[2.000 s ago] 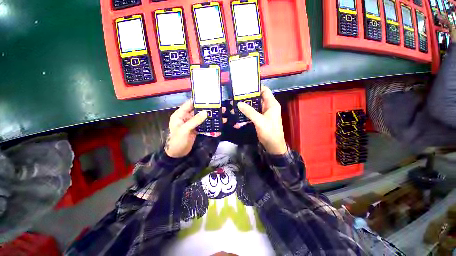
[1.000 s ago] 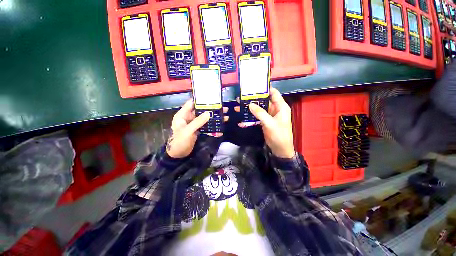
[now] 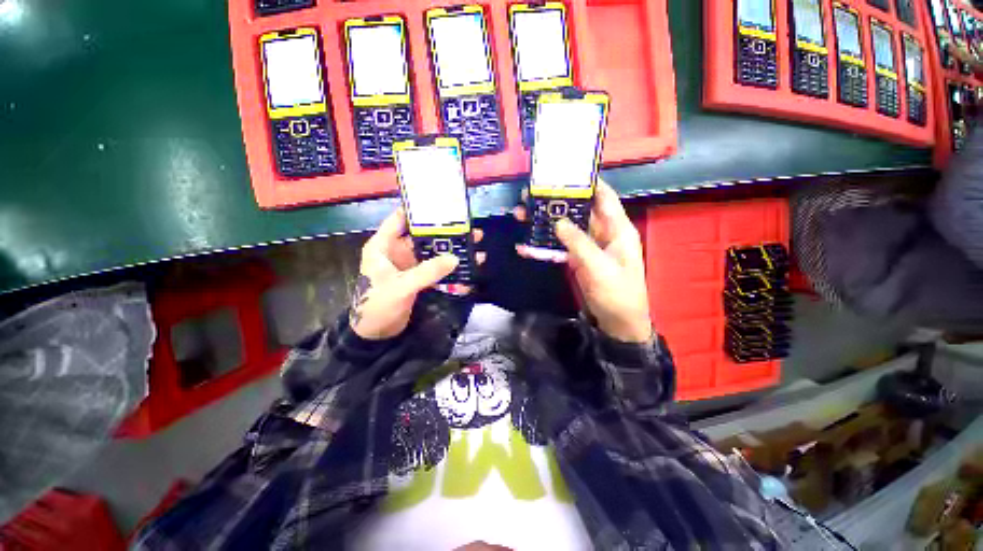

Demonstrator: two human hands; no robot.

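My left hand holds a black keypad phone with yellow trim, upright with its screen lit white and a small blue patch near the top. My left thumb lies on its keys. My right hand holds a second such phone, its top tilted slightly right, screen white, my thumb just below the navigation key. Its upper part overlaps the front edge of a red-orange phone tray. Several lit phones stand in the tray's front row, and the right pocket is empty.
The tray lies on a green bench. A neighbouring tray with phones is at the right. Below the bench edge, a lower red tray holds stacked black-and-yellow parts. Grey cloth is at the left, a person's sleeve at the right.
My right hand has moved slightly up and right, and its phone now tilts right. My left hand's phone has shifted a little left and tilts left. The hands are farther apart.
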